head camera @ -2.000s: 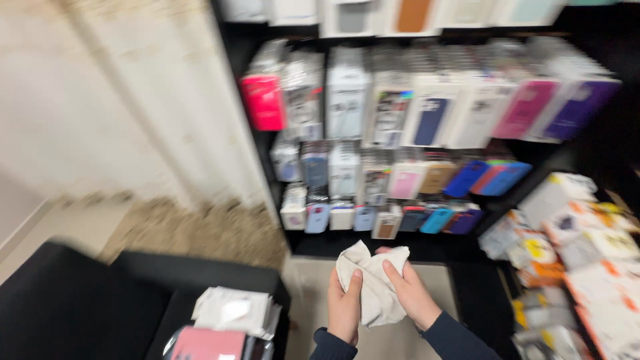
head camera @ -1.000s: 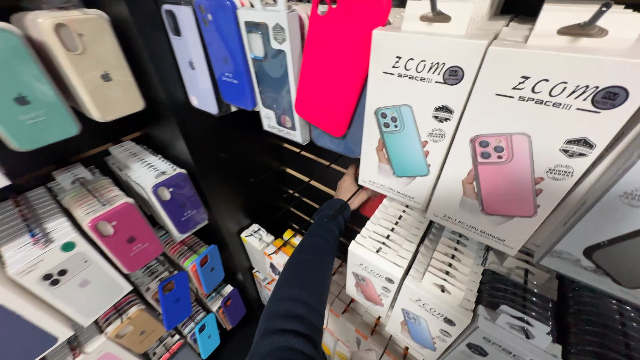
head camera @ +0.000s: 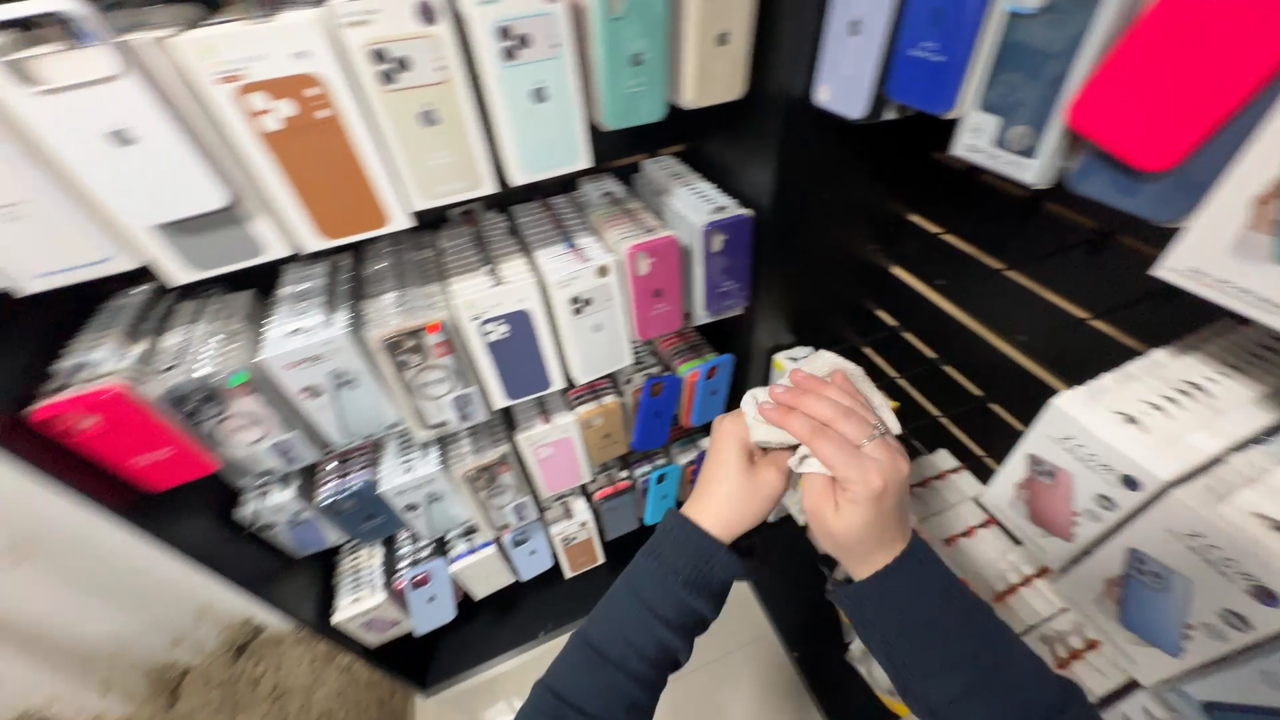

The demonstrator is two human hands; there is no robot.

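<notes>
A crumpled white cloth is bunched between my two hands, right of the middle of the view. My left hand grips its lower left part, with the thumb pointing right. My right hand, with a ring on one finger, lies over the cloth with its fingers stretched across it. Both hands are close together, in front of the corner where two black display walls meet. The fingertips of my left hand are partly hidden behind the cloth.
Boxed phone cases hang in dense rows on the left wall. A black slatted panel is behind and right of my hands. More white phone case boxes project at the right. Pale floor tiles show below.
One second ago an arm reached in to the slatted panel, behind the hanging cases; now both hands are together on the white cloth. The view has swung left.
</notes>
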